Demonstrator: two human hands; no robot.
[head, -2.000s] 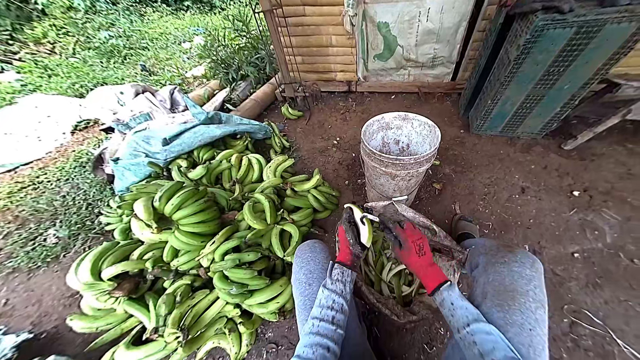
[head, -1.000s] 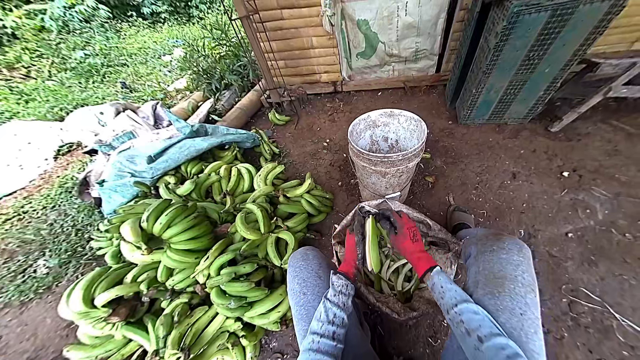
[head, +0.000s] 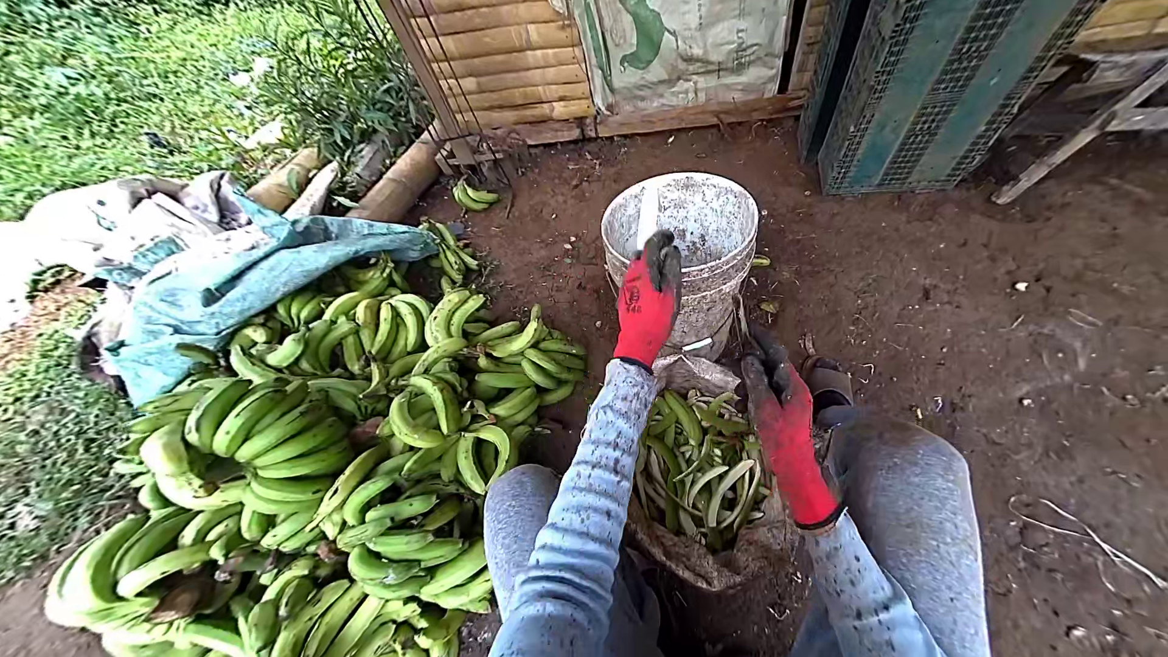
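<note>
My left hand, in a red and black work glove, holds a pale peeled banana upright over the mouth of the dirty white plastic bucket. Gloved the same way, my right hand is lower, beside the bucket's right side and above the edge of an open sack. A thin thing shows near its fingertips; whether the hand grips it is unclear. Inside the sack lie green and pale strips of peel. A large heap of green bananas lies to the left of my knees.
A blue and grey cloth partly covers the heap's far end. Beyond the bucket stands a bamboo wall, with plastic mesh crates to its right. A small bunch of green bananas lies on the soil near the wall.
My left hand has moved from above the sack forward to the bucket, with the peeled banana. My right hand has moved right, away from the sack's middle.
</note>
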